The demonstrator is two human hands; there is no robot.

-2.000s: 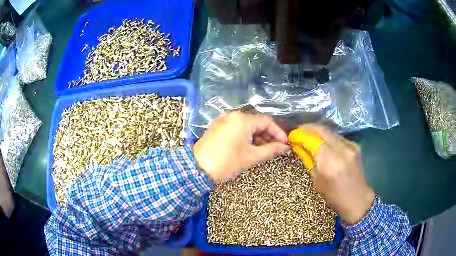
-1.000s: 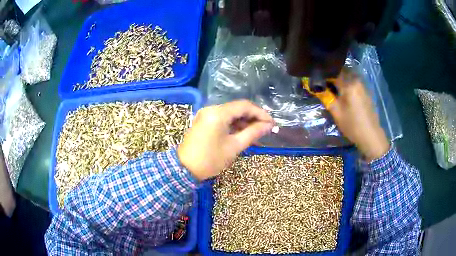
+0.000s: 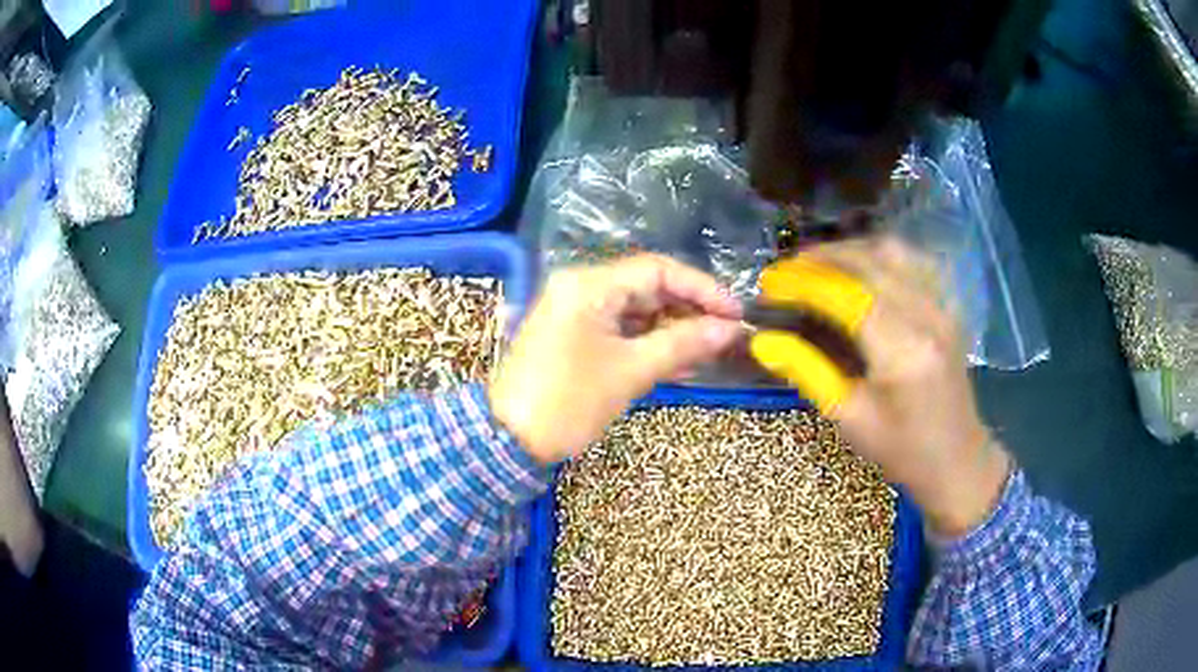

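Observation:
My left hand is bare, with thumb and forefinger pinched on a small piece at the fingertips, mostly hidden. My right hand, blurred, faces it with yellow finger cots on thumb and finger. The yellow tips are a little apart, beside the left fingertips. A dark strip shows between them; whether it is a held thing is unclear. The right parts tray with small gold pieces lies below the hands. The left parts tray with larger gold pieces is partly under my left sleeve.
The dark machine hangs blurred at top centre, over a clear plastic bag. An upper-left blue tray holds a loose pile. Filled clear bags stand at the left and right edges. Part of a person shows at the left edge.
My right hand was under the machine one second ago; it has come back down and left to my left fingertips. My left hand has shifted slightly right.

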